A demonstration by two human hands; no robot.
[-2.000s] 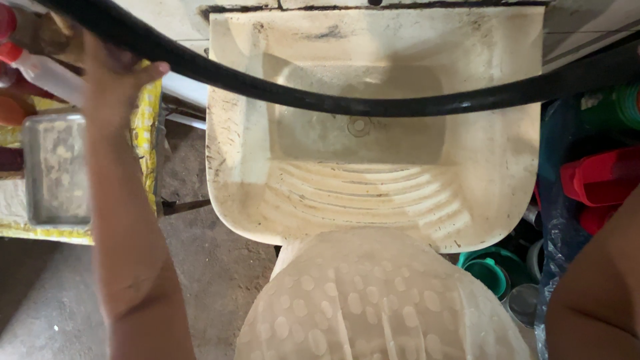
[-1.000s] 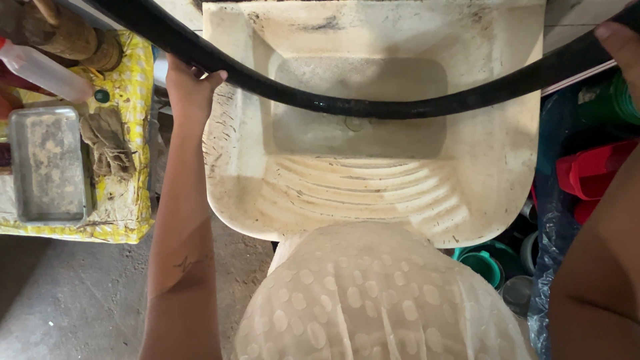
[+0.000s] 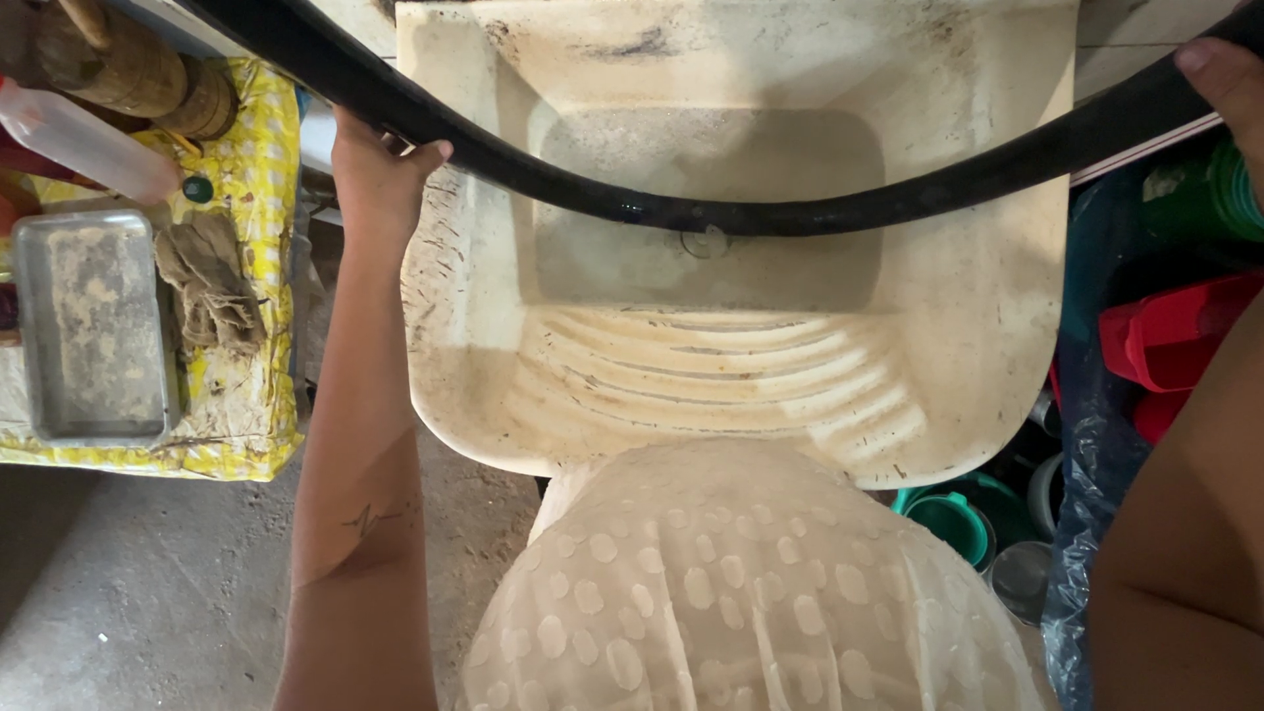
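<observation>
A thick black hose or tube [image 3: 731, 217] sags in a curve across the top of the view, over a worn cream laundry sink [image 3: 464, 415] with a ribbed washboard slope. My left hand [image 3: 380, 173] grips the tube from below at the sink's left edge, thumb toward the sink. At the upper right my right hand [image 3: 1224, 94] holds the tube near its right part; most of its fingers are hidden or out of view. The sink's drain [image 3: 704, 243] lies just under the tube's lowest part. Both ends of the tube are out of view.
On the left a table with a yellow checked cover [image 3: 272, 395] bears a metal tray [image 3: 94, 326], a crumpled brown cloth [image 3: 209, 281], a plastic bottle [image 3: 89, 143] and a wooden mortar [image 3: 128, 74]. Red containers [image 3: 1175, 331], green tubs [image 3: 948, 528] and clear plastic sheeting [image 3: 1071, 612] are at right.
My left hand has moved from over the left table to the tube by the sink and taken hold of it. My right hand has come into view on the tube at the upper right.
</observation>
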